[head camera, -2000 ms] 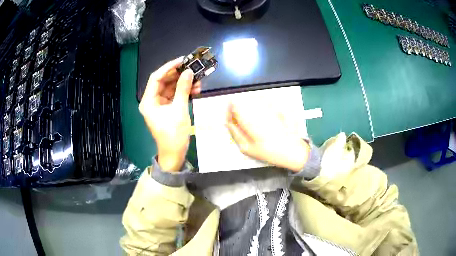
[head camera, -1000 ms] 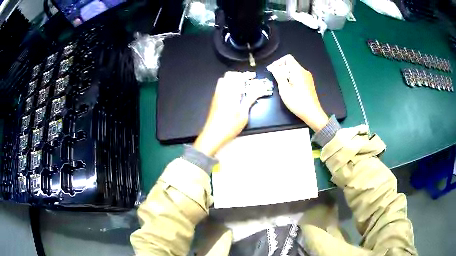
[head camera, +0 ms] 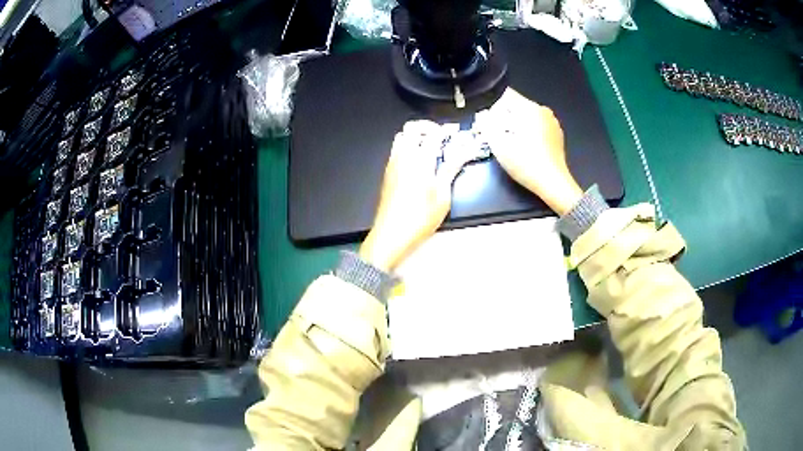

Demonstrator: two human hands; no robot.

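Observation:
My left hand [head camera: 421, 181] holds a small circuit board module [head camera: 476, 146] under the video microscope [head camera: 449, 57], above the black microscope base [head camera: 343, 150]. The module is overexposed and partly covered by my fingers. My right hand [head camera: 528, 141] is at the module's right side, its fingertips close together and touching or almost touching it. Whether the right fingers hold a tool cannot be made out. A white paper sheet [head camera: 480, 291] lies in front of the base, below my wrists.
Stacked black blister trays [head camera: 158, 264] with modules in some pockets stand at left. A crumpled clear bag [head camera: 268, 92] lies between trays and base. Two rows of modules [head camera: 740, 92] lie on the green mat [head camera: 704, 203] at right. A round tub [head camera: 602, 22] is behind the base.
Both hands moved from over the sheet and the base's left side to under the microscope. In the last second the right hand closed in on the module. The view shifted.

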